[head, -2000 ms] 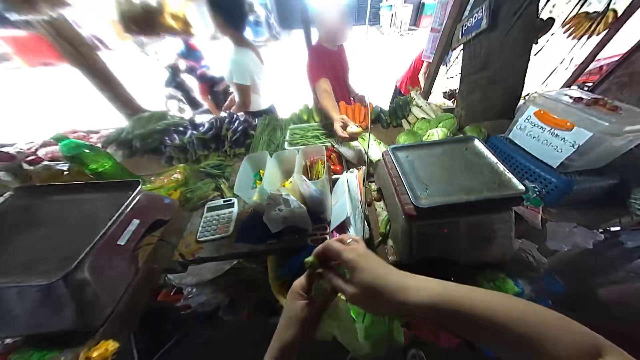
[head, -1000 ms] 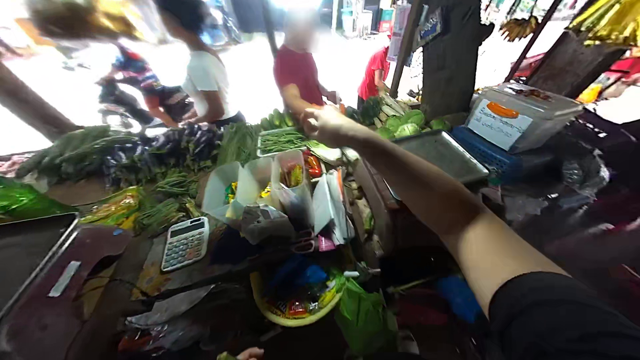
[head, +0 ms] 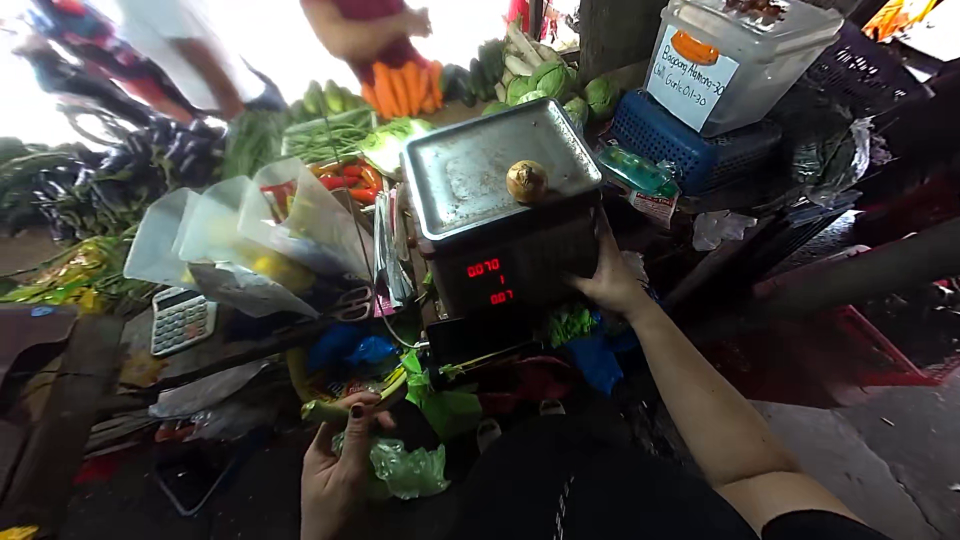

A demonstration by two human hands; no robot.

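Note:
A round brown onion (head: 527, 181) rests on the metal tray (head: 480, 161) of a dark digital weighing scale (head: 525, 259), whose red display is lit. My right hand (head: 613, 281) is against the scale's right side, thumb toward its front; its fingers are partly hidden. Low at the centre left, my left hand (head: 341, 450) holds a small green thing (head: 326, 411), possibly a vegetable stem or pod. A thin pale green plastic bag (head: 409, 466) hangs at that hand, apparently held by it too.
Left of the scale stand translucent plastic bins (head: 217, 232), a calculator (head: 184, 321) and scissors (head: 352, 304). Behind lie carrots (head: 405, 88), green beans (head: 330, 133), eggplants (head: 135, 169) and cabbages (head: 551, 81). A lidded plastic tub (head: 731, 71) sits on a blue basket (head: 694, 146) at right. People stand beyond the stall.
My right hand, stretched toward the person in red a second ago, is now at the scale. An onion now lies on the tray. My left hand has come up into view with a green bag.

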